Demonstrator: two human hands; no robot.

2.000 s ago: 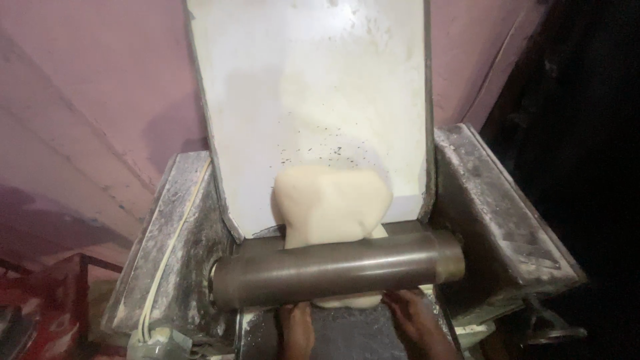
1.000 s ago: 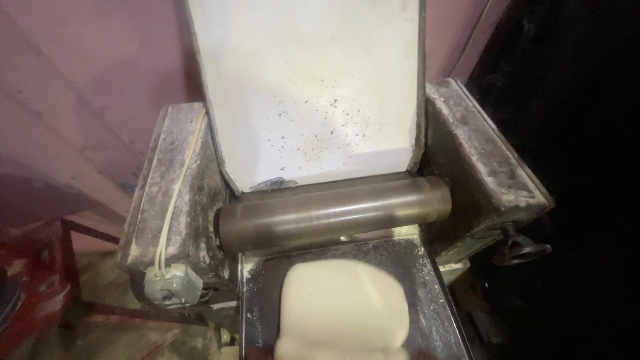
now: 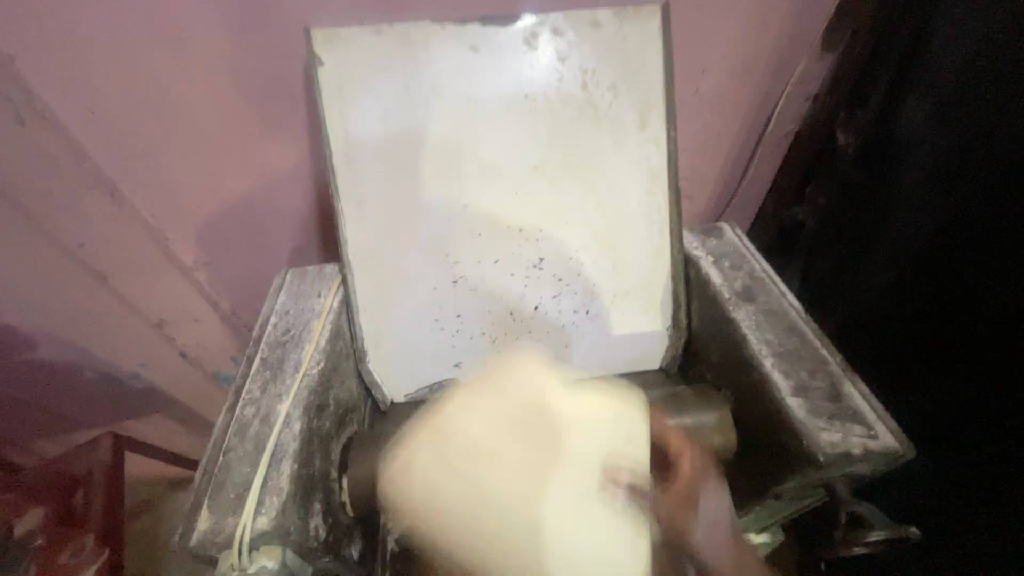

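A blurred slab of pale dough [image 3: 496, 464] is held up in front of the metal roller [image 3: 700, 416] of a dough sheeter, hiding most of the roller. My right hand [image 3: 684, 480] grips the dough's right edge, with fingers on its near face. My left hand cannot be seen; the dough may be covering it. Behind the roller, a white feed board [image 3: 512, 176] slopes upward, with dark specks scattered over its lower half.
Flour-dusted metal housings flank the roller, one at left [image 3: 276, 384] and one at right [image 3: 776, 344]. A pale cable [image 3: 292, 400] runs down the left housing. At lower right is a handwheel [image 3: 868, 524]. A red frame [image 3: 88, 504] stands lower left.
The dough, lying on the dark lower tray one second ago, is now raised before the roller. My right hand has come back into view holding it. The view has tilted up.
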